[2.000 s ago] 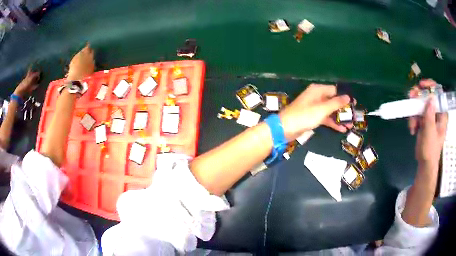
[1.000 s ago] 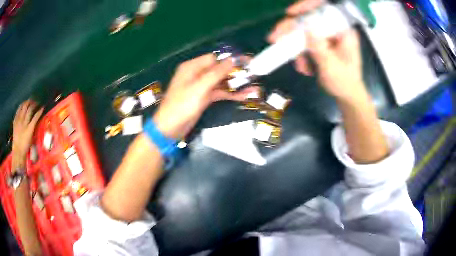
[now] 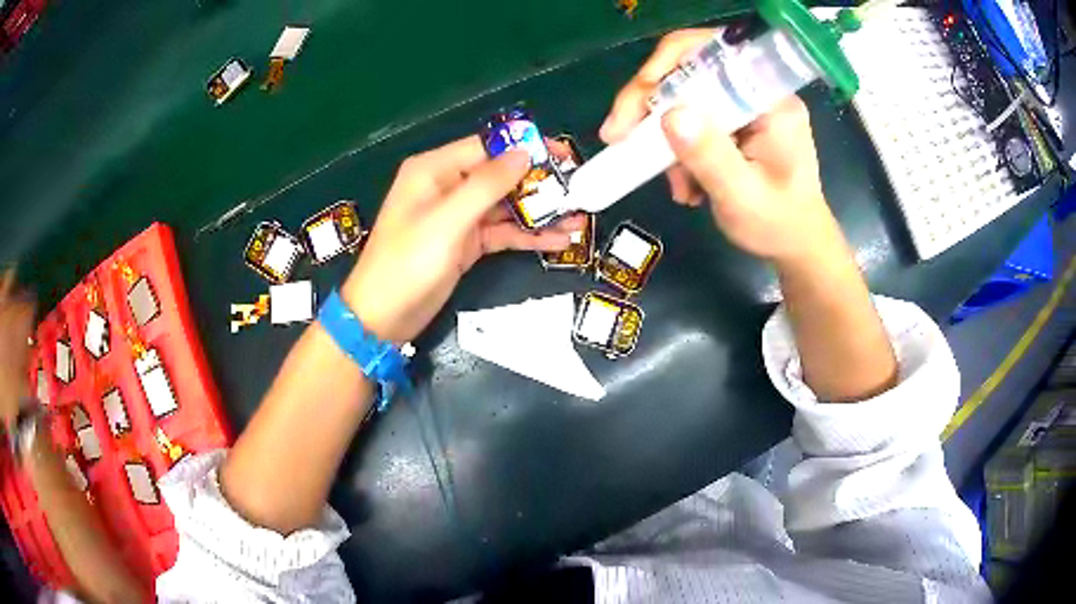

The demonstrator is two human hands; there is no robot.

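Observation:
My left hand [image 3: 443,218], with a blue wrist strap [image 3: 360,342], holds a watch housing [image 3: 540,198] with a white and gold inside. A display module [image 3: 514,133] with a shiny blue face stands raised at its far edge, by my thumb. My right hand [image 3: 743,165] grips the glue syringe [image 3: 696,112], a thick white tube with a green cap. Its tip is at the housing; exact contact is hard to tell. Several other housings [image 3: 629,257] lie near my left hand. A display module with a gold tail [image 3: 292,302] lies left of my wrist.
A red tray [image 3: 201,383] with display modules is at left, with another person's blurred arm [image 3: 53,496] over it. A white paper piece [image 3: 531,336] lies in front. A white perforated board [image 3: 932,142] is at right. Two small parts [image 3: 229,80] lie on the green belt.
The view has swung right. The syringe has come to the housing in my left hand, and a display module with a blue face now shows raised there. The other person's arm has moved at the tray.

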